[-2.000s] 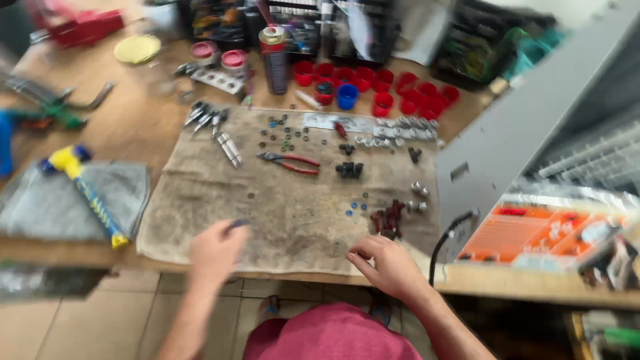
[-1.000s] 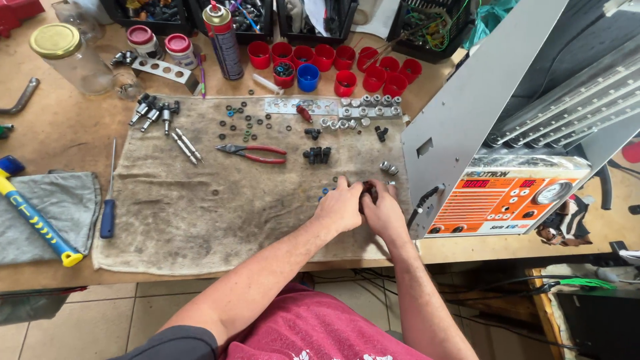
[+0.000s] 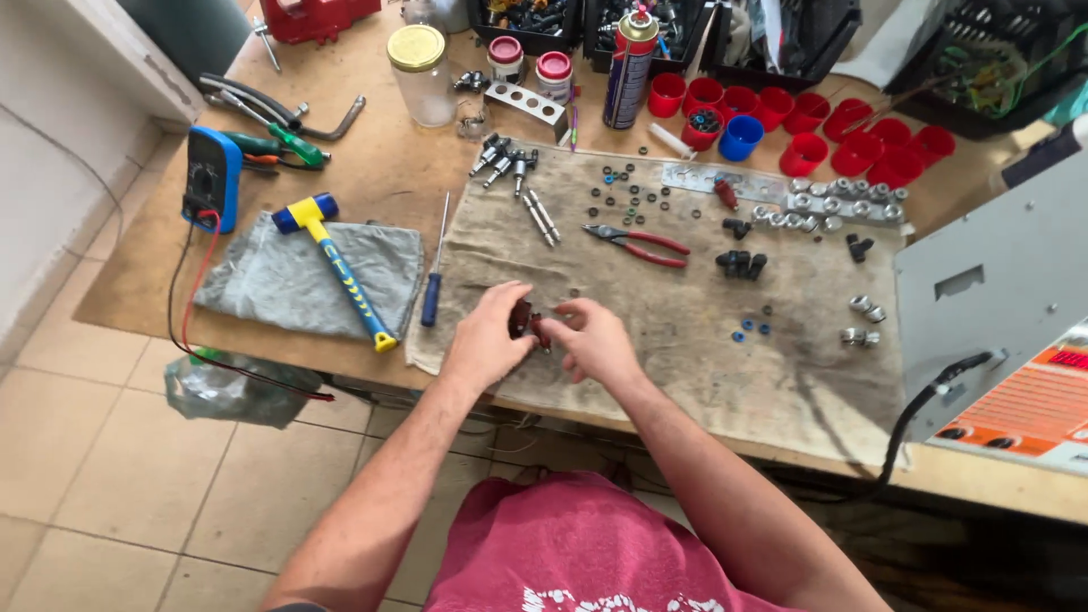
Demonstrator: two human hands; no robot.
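Dark red plastic parts (image 3: pixel 541 331) sit between my hands near the front of the stained cloth (image 3: pixel 663 331). My left hand (image 3: pixel 489 338) curls around some of them. My right hand (image 3: pixel 595 340) has its thumb and fingertips at their right side; whether it grips one is unclear. To the left lies a blue-handled screwdriver (image 3: pixel 432 297). Beyond my hands are red-handled pliers (image 3: pixel 637 245), small rubber rings (image 3: pixel 633 201) and several fuel injectors (image 3: pixel 508 161). Black fittings (image 3: pixel 741 264), blue rings (image 3: pixel 748 325) and metal fittings (image 3: pixel 860 337) lie to the right.
A yellow and blue mallet (image 3: pixel 340 268) rests on a grey cloth (image 3: pixel 246 280), beside a blue multimeter (image 3: pixel 212 174). Red cups (image 3: pixel 803 154), a blue cup (image 3: pixel 741 138), a spray can (image 3: pixel 631 72) and a glass jar (image 3: pixel 421 85) stand behind. A grey metal machine (image 3: pixel 994 280) borders the right.
Both hands have moved left from the right part of the cloth. The dark red parts, at the right of the cloth two seconds ago, are now between them. The view has shifted.
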